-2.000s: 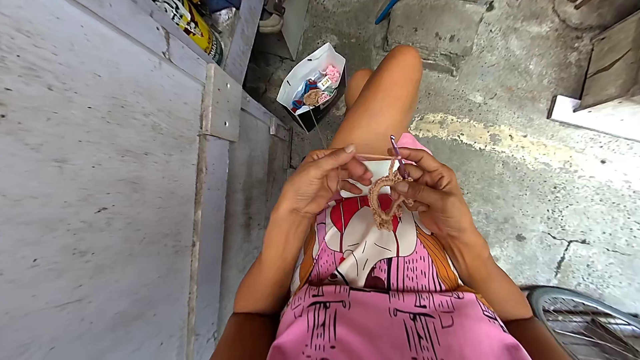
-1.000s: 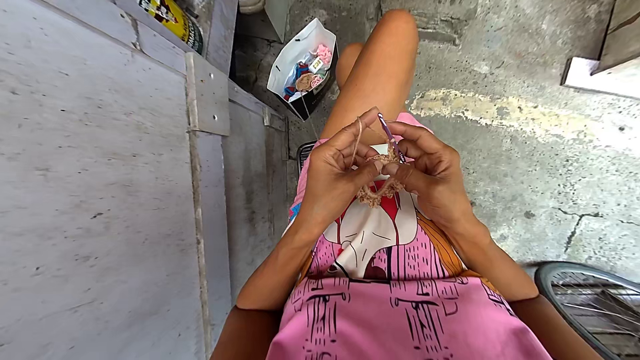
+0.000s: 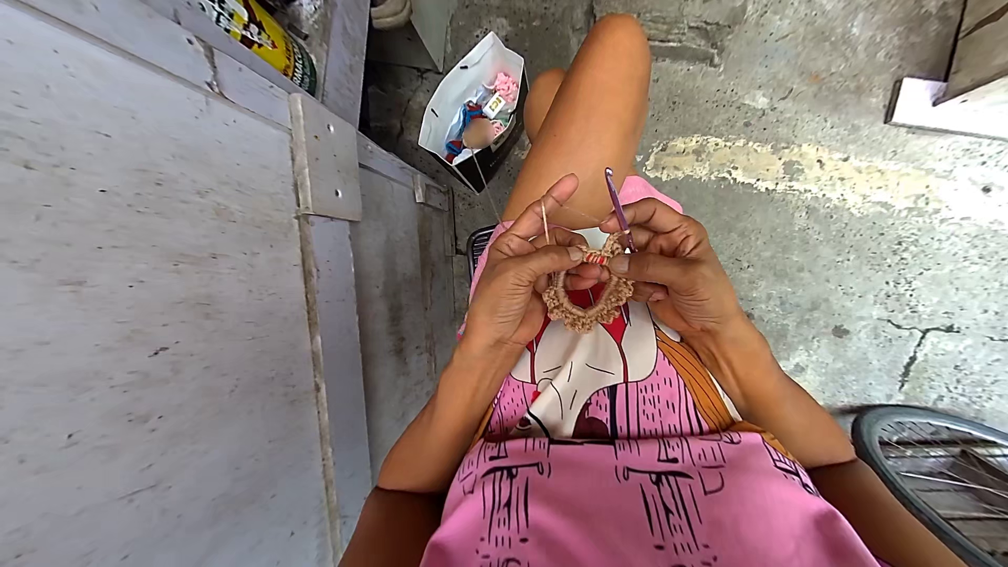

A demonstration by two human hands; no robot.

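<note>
A round tan crochet piece (image 3: 583, 316) with a scalloped edge hangs between my two hands above my lap. My left hand (image 3: 524, 276) pinches its upper left edge between thumb and fingers, and tan yarn (image 3: 545, 220) loops over the raised index finger. In my right hand (image 3: 677, 264) is a purple crochet hook (image 3: 617, 198), its shaft pointing up and away, while the thumb presses on the piece's upper right edge. A short red and white stretch shows on the ring between my thumbs. From the left hand a thin strand runs toward a paper bag.
The white-lined paper bag (image 3: 449, 98), holding yarn and small items, stands on the concrete floor beyond my left hand. A pale wooden panel (image 3: 157, 283) runs along the left. A bicycle wheel (image 3: 874, 441) lies at lower right, and a yellow can (image 3: 268, 39) is at upper left.
My hands have come closer together than two seconds ago. Since one second ago, my left index finger has lifted with the yarn, and the ring hangs more openly below the fingers.
</note>
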